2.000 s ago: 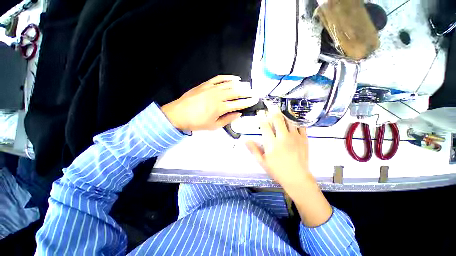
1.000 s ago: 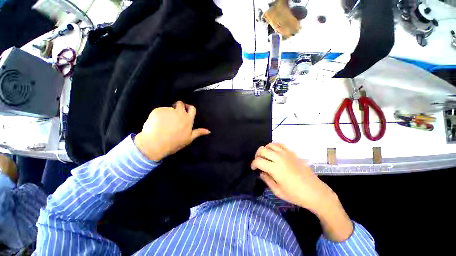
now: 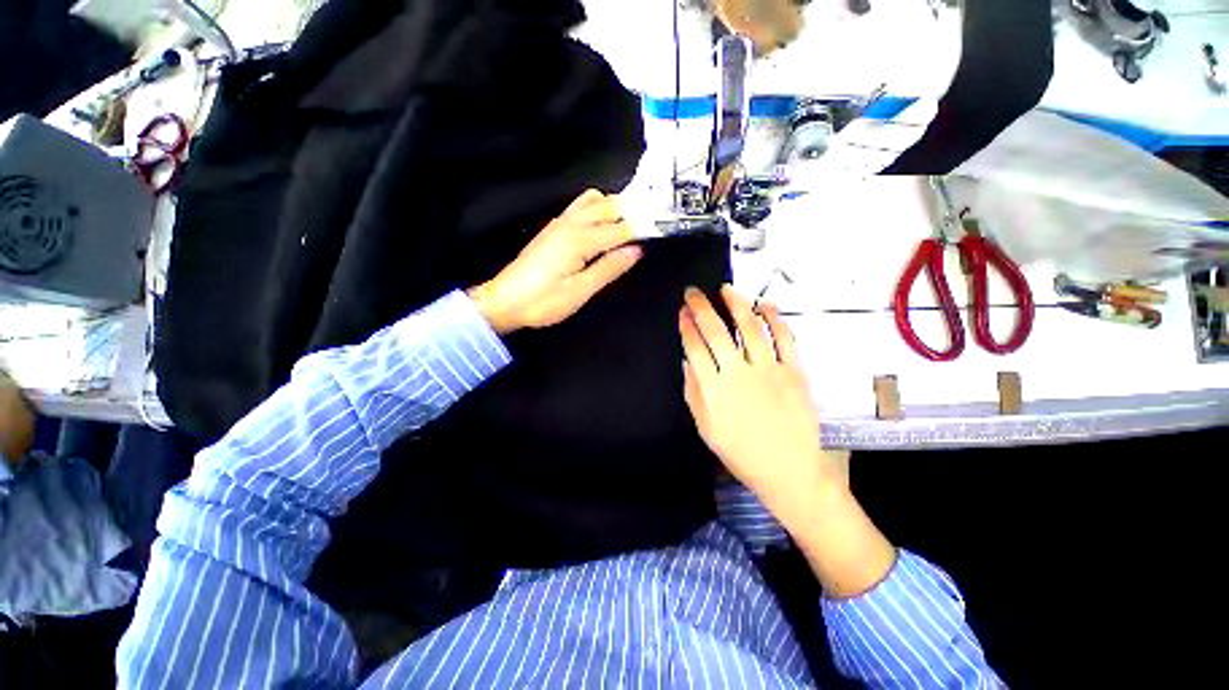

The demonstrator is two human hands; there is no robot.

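The black garment piece [image 3: 593,391] lies over the table and my lap, its upper edge at the presser foot and needle area [image 3: 701,202] of the sewing machine. A larger bunched part of the cloth lies at the left. My left hand [image 3: 563,267] rests on the cloth just left of the presser foot, fingertips near the upper edge. Whether it pinches the cloth is unclear. My right hand [image 3: 755,391] lies flat on the right edge of the cloth, below the needle, fingers slightly apart.
Red-handled scissors [image 3: 965,299] and small yellow-handled tools [image 3: 1116,299] lie at the right. A black strip [image 3: 995,88] hangs at upper right beside a clear plastic sheet [image 3: 1078,182]. A grey box [image 3: 68,216] and other scissors [image 3: 162,151] are at left, with part of another person [image 3: 61,519].
My left hand has moved right and up to beside the presser foot. My right hand has moved up along the cloth's right edge. The view has shifted slightly.
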